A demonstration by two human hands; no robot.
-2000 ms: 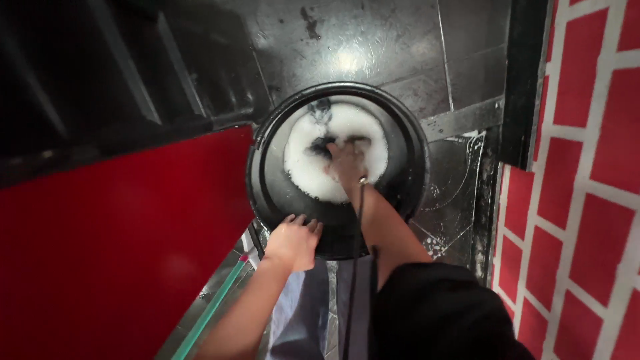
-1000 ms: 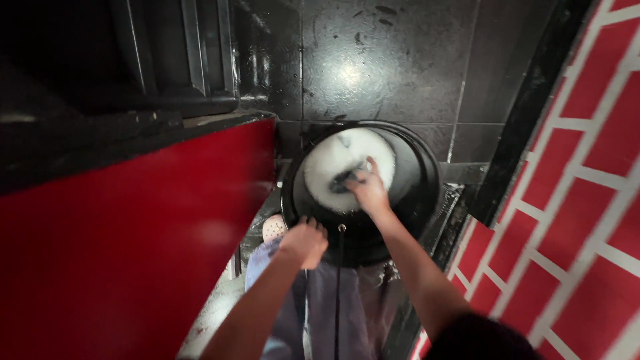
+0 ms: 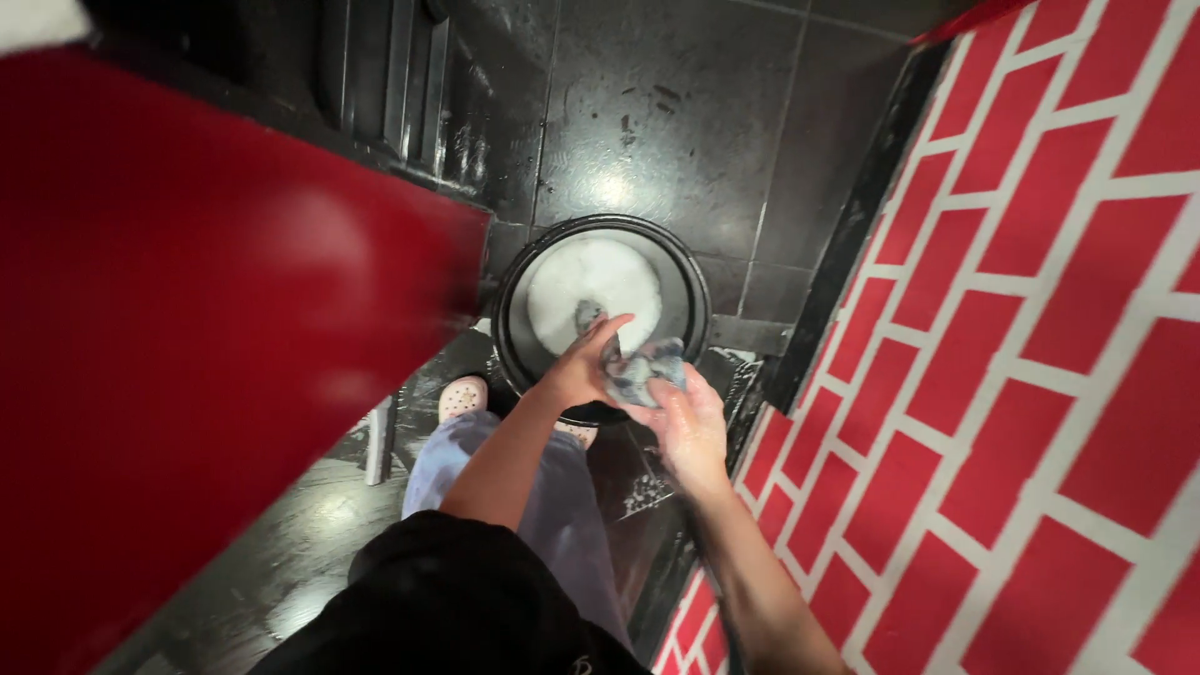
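A round black tub [image 3: 696, 281] stands on the floor in front of me, with white suds [image 3: 591, 267] inside. Above its near right rim, a wet grey cloth [image 3: 642, 375] is bunched between my hands. My right hand [image 3: 689, 427], coated with foam, grips the cloth from the right. My left hand [image 3: 581, 370] holds it from the left, thumb raised, and a grey end of the cloth hangs over the suds. Parts of the cloth are hidden by my fingers.
A glossy red panel [image 3: 234, 309] rises at the left. On the right stands a wall with red and white brick pattern [image 3: 994, 328]. Dark wet floor tiles [image 3: 675, 122] lie beyond the tub. My feet in pale perforated clogs [image 3: 462, 397] are close to the tub's near side.
My right hand has come out of the suds with the grey cloth. My left hand has left the tub's near rim and now holds the cloth too.
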